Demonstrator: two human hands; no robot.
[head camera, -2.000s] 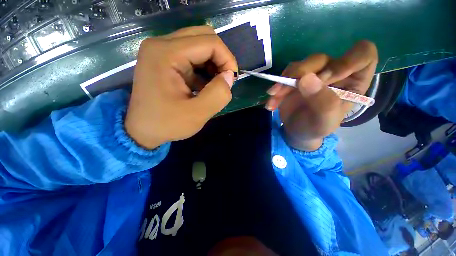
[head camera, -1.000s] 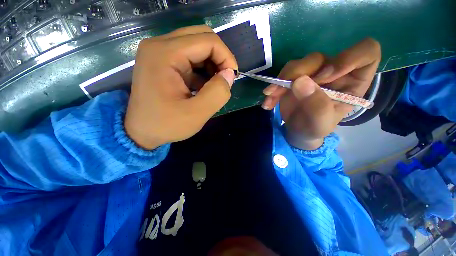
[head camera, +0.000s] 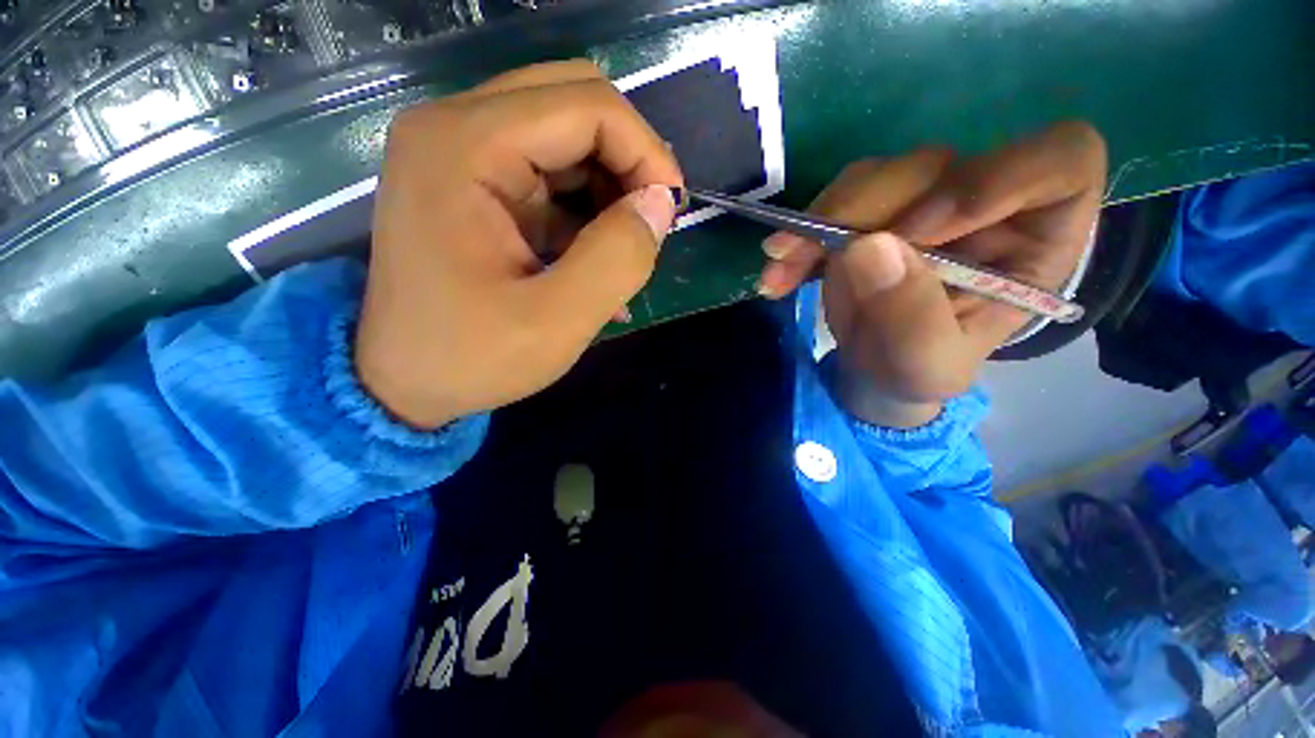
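My left hand (head camera: 505, 245) pinches a tiny dark component (head camera: 676, 198) between thumb and forefinger; most of it is hidden by the fingers. My right hand (head camera: 937, 260) holds slim silver tweezers (head camera: 808, 224) like a pen, with reddish marks near the rear end. The tweezer tip is at the component, by my left fingertips; whether it holds anything is too small to tell. Behind my left hand, the dark adhesive sheet (head camera: 707, 127) with a white border lies on the green bench top. Its right end is stepped, and my left hand hides its middle.
A clear blister tray (head camera: 152, 108) with small dark, shiny parts lies at the upper left. The green bench (head camera: 1010, 72) edge runs below my hands. At the right are a wheel (head camera: 1132, 267), a blue sleeve (head camera: 1247, 260) of another person and, farther off, people in blue.
The tweezers have turned slightly in my right hand and now look darker, with a slightly steeper slant. My right fingers have shifted a little. My left hand has barely moved and keeps its pinch.
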